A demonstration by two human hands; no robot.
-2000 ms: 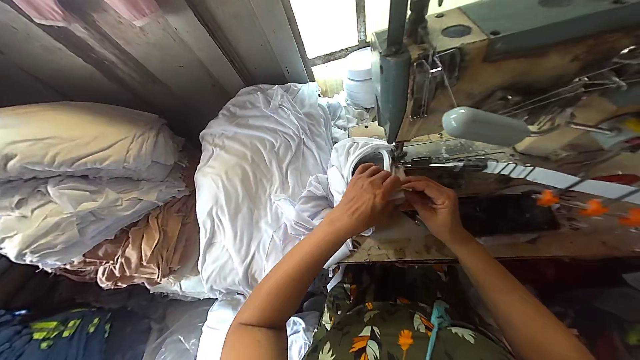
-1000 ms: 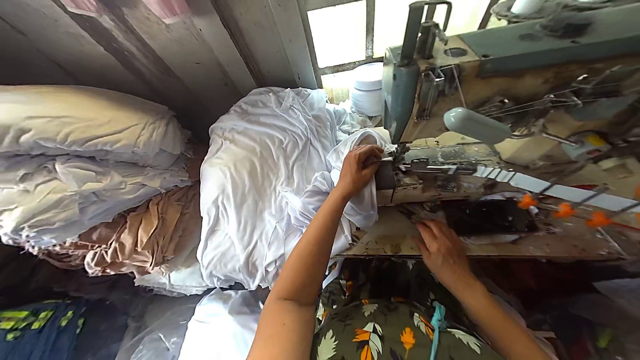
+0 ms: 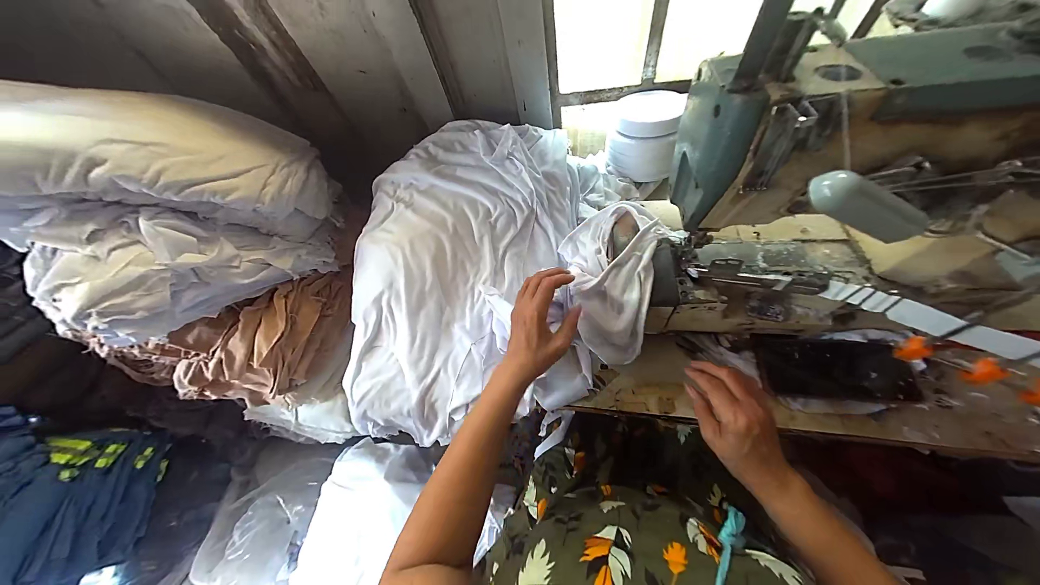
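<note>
A white knit garment (image 3: 611,301) hangs around the end of the sewing machine's bed (image 3: 665,276), beneath the green industrial sewing machine head (image 3: 715,138). Beside its left edge is my left hand (image 3: 541,325), fingers curved and spread, not closed on the cloth; whether the fingertips touch it I cannot tell. My right hand (image 3: 731,414) is over the front edge of the wooden machine table (image 3: 642,390), fingers loosely apart, with nothing visible in it. A white elastic or fabric band (image 3: 959,325) runs from the right to the needle area.
A large pile of white cloth (image 3: 447,276) lies left of the machine. Further left are stacked cream bundles (image 3: 162,154) and brown cloth (image 3: 260,341). A white plastic jar (image 3: 646,134) stands by the barred window. Orange clips (image 3: 914,348) sit along a rod at the right. A dark rectangular panel (image 3: 837,370) is on the table.
My left hand has left the needle area and moved left and down beside the garment. My right hand, near the needle two seconds ago, is now at the table's front edge.
</note>
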